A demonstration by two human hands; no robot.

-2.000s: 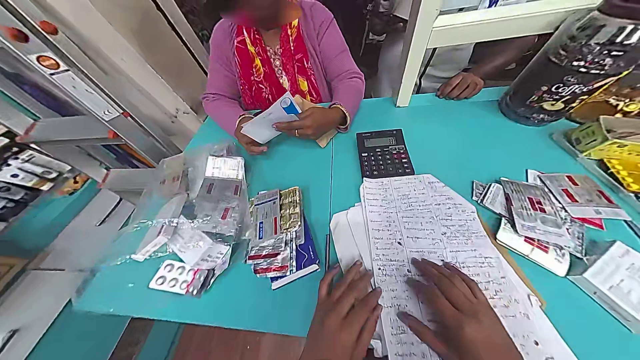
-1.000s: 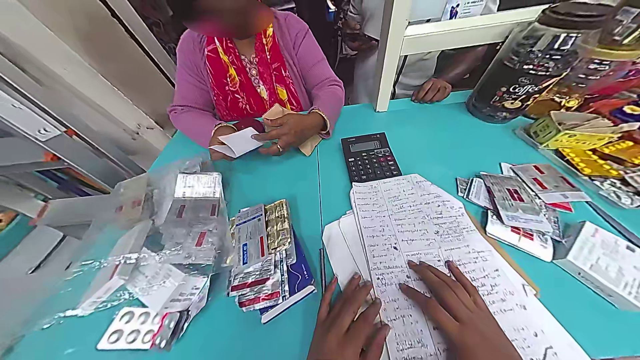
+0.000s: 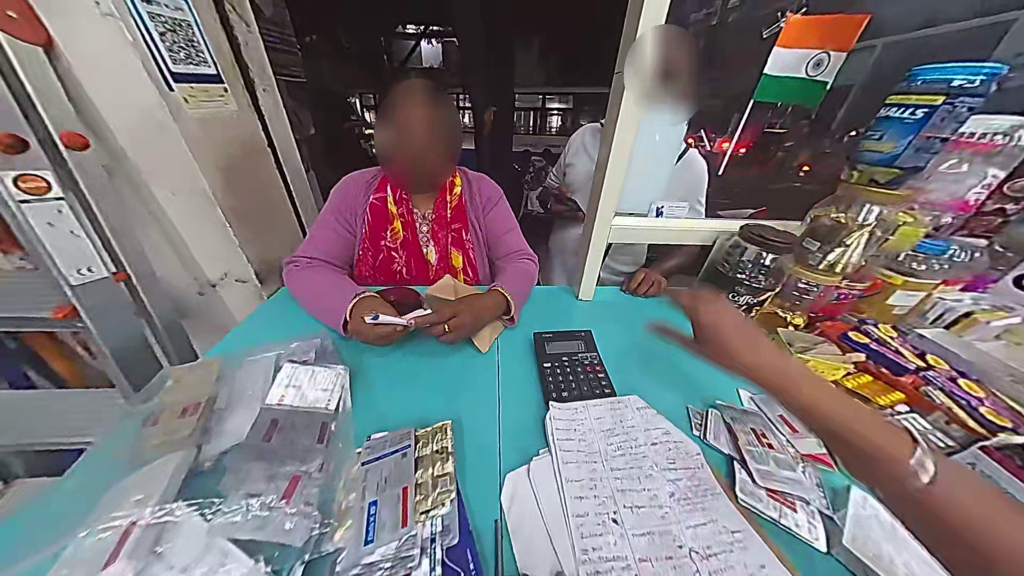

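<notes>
My right hand (image 3: 700, 320) is raised over the right side of the turquoise counter, blurred, with its fingers stretched toward the left; nothing shows in it. My left hand is out of the frame. Below the raised arm lie handwritten sheets (image 3: 632, 480) in a loose stack, with a black calculator (image 3: 573, 366) touching their top edge. Blister packs of tablets (image 3: 392, 488) sit left of the sheets, beside a clear plastic bag (image 3: 264, 448) with more packs. Further medicine strips (image 3: 768, 448) lie right of the sheets, partly under my forearm.
Across the counter (image 3: 512, 320), a person in a pink cardigan (image 3: 328, 256) holds a folded paper (image 3: 392, 319) and a brown envelope (image 3: 484, 338). Another person stands behind the white frame post (image 3: 620, 152), one hand on the counter. Jars (image 3: 748, 268) and sweet packs (image 3: 928, 360) crowd the right.
My right hand has left the handwritten sheets and is up over the counter's right side. My left hand, earlier on the sheets' edge, is out of view. The view has tilted upward.
</notes>
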